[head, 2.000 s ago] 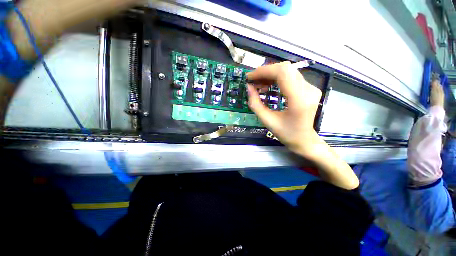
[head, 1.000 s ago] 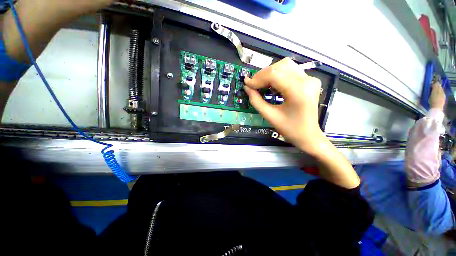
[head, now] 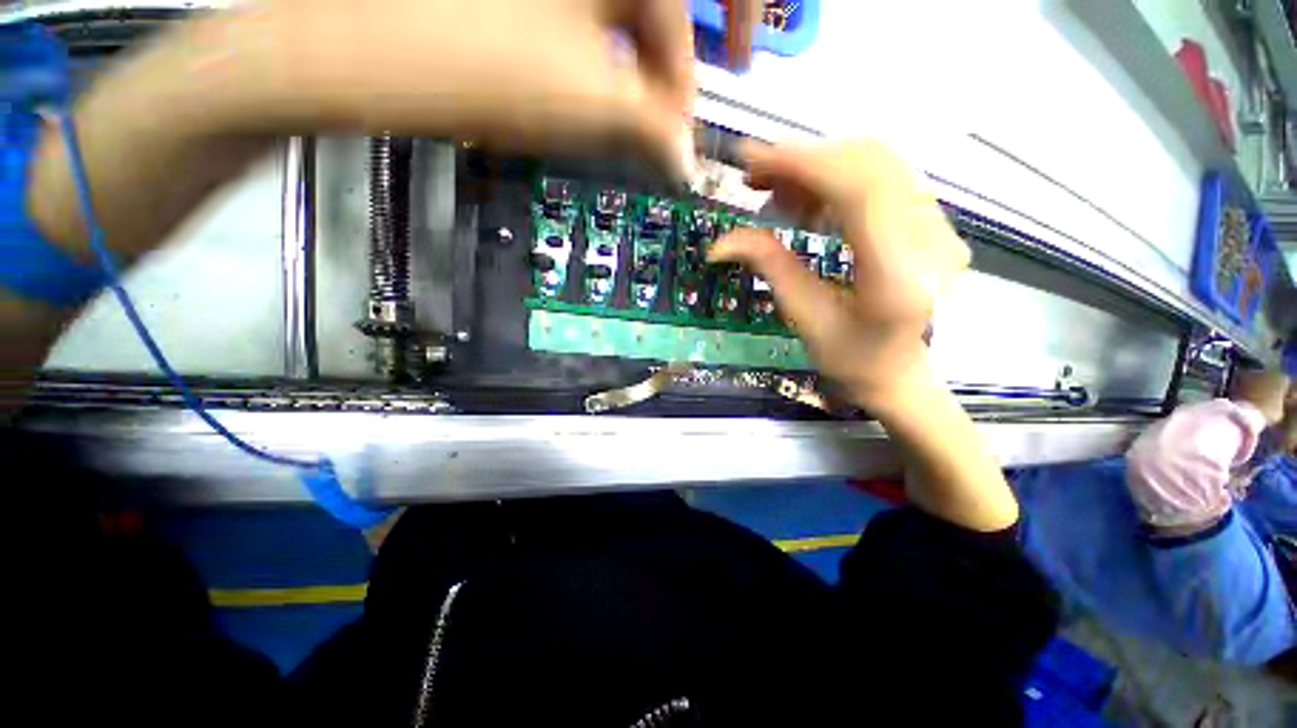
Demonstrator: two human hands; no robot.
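Note:
A green PCB panel (head: pixel 583 336) with rows of small fitted components lies in a black pallet (head: pixel 491 306). My right hand (head: pixel 871 263) is over the panel's right part, thumb and index finger apart, with nothing visible between them; it hides some boards. My left hand (head: pixel 605 78), blurred, reaches across the pallet's far side from the left, its fingers near my right index finger. Whether it holds anything cannot be told. A blue wrist strap (head: pixel 31 171) is on my left wrist, its cord hanging over the near rail.
A silver rail (head: pixel 569 452) runs along the near side. A blue parts bin (head: pixel 782 26) is beyond the far rail, partly behind my left fingers. A second blue bin (head: pixel 1235 253) and another person's sleeve (head: pixel 1192 462) are at the right.
My left hand has come in from the upper left to beside my right hand. My right thumb and index finger have parted. The pallet has shifted slightly right. The other person's arm has drawn back from their bin.

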